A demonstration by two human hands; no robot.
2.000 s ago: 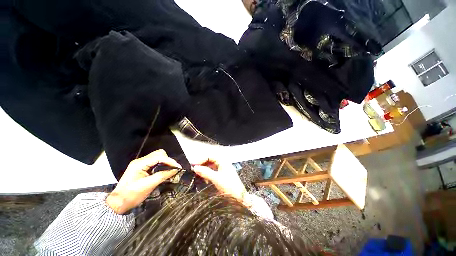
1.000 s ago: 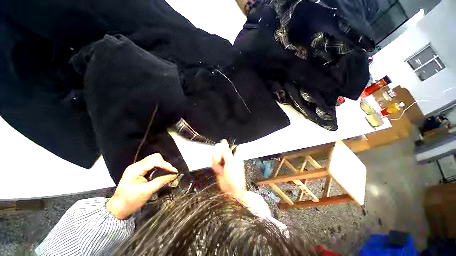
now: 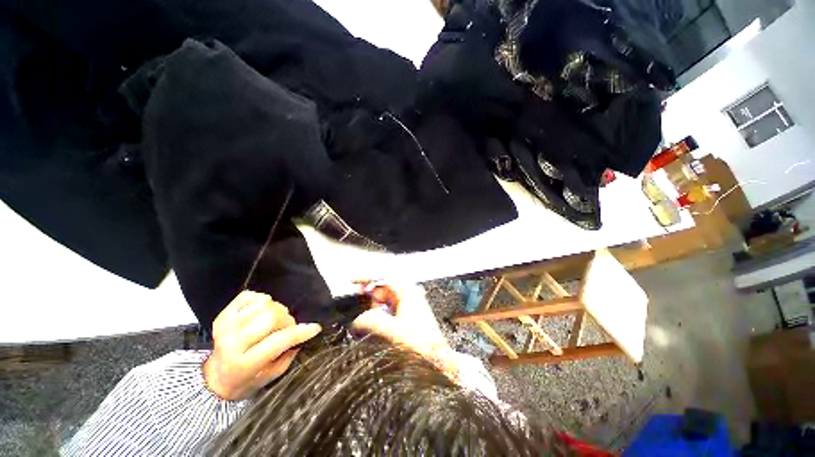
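The black garment lies over the white table, with a plaid strip at its lower edge. Its sleeve runs down over the table edge to my hands, with a thin tan thread on it. My left hand has its fingers curled and holds the sleeve end. My right hand pinches black cloth at the same end, fingertips together. Any needle or small tool is too fine to see. Hair hides the lower part of the cloth.
A pile of black garments with plaid edges lies at the back right. Bottles stand near the table's right end. A wooden stool stands on the speckled floor, right of my hands. A blue object is at the bottom right.
My right hand was raised away a second ago and is now back lower at the cloth. My left hand's fingers have curled in more, and the cloth's end now stretches between both hands.
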